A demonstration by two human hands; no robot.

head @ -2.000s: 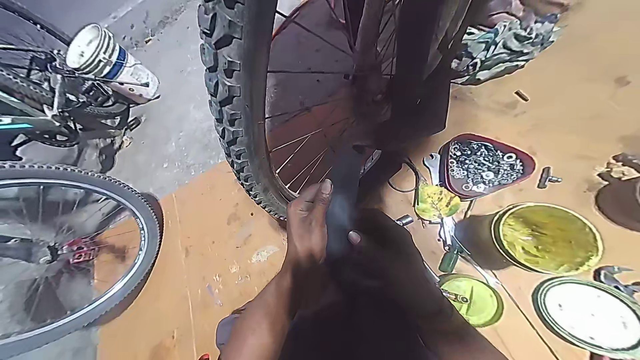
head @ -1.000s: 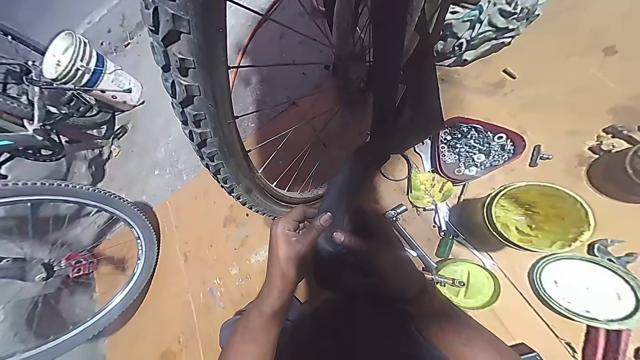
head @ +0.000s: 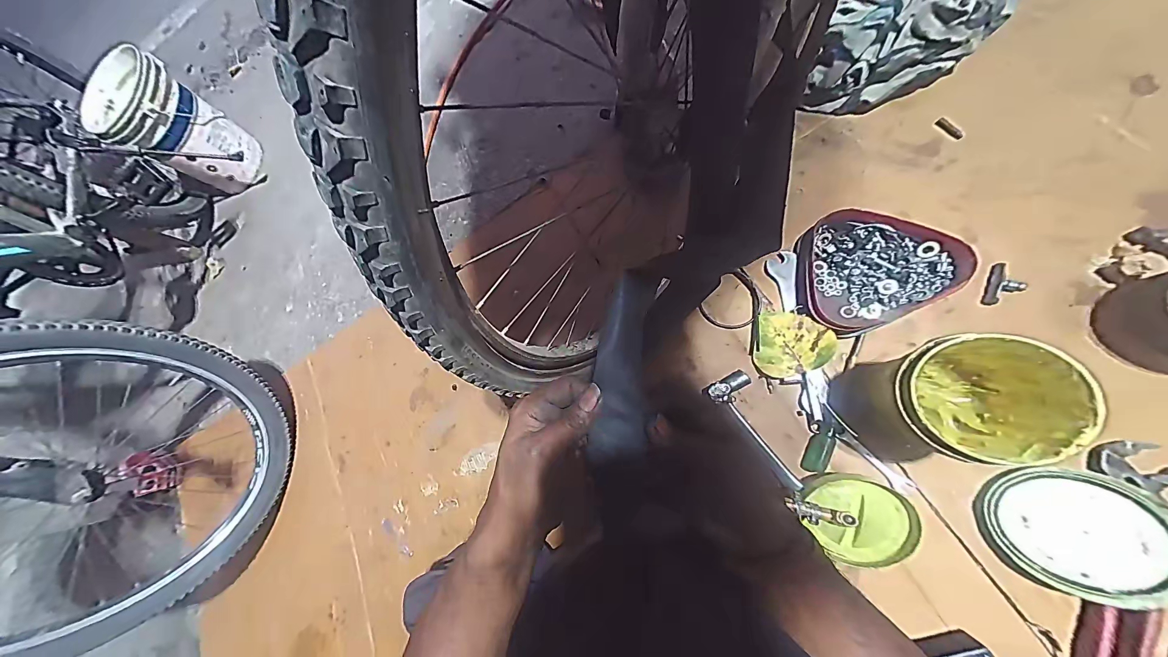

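A bicycle wheel with a knobby tyre [head: 351, 201] stands upright in front of me, its spokes and hub partly in shadow beside dark frame or fork parts [head: 730, 164]. Below the hub, my left hand [head: 552, 420] grips the left edge of a dark, smooth, elongated bicycle part [head: 620, 365], thumb on top. My right hand [head: 684, 438] is in deep shadow at the right side of the same part; its fingers are mostly hidden. The part's lower end fades into shadow between my forearms.
On the right lie a red tray of nuts and washers [head: 885, 265], a wrench [head: 782, 278], a ratchet-like tool [head: 762, 438], a screwdriver [head: 818, 447], a yellow tub [head: 1008, 399], a green lid [head: 862, 520] and a white lid [head: 1072, 534]. On the left are another wheel [head: 274, 429], a bucket [head: 173, 114] and a bicycle [head: 64, 210].
Both hands stay at the dark part. The knobby wheel first shifted left in view, then back toward the right. No release of the part is plain.
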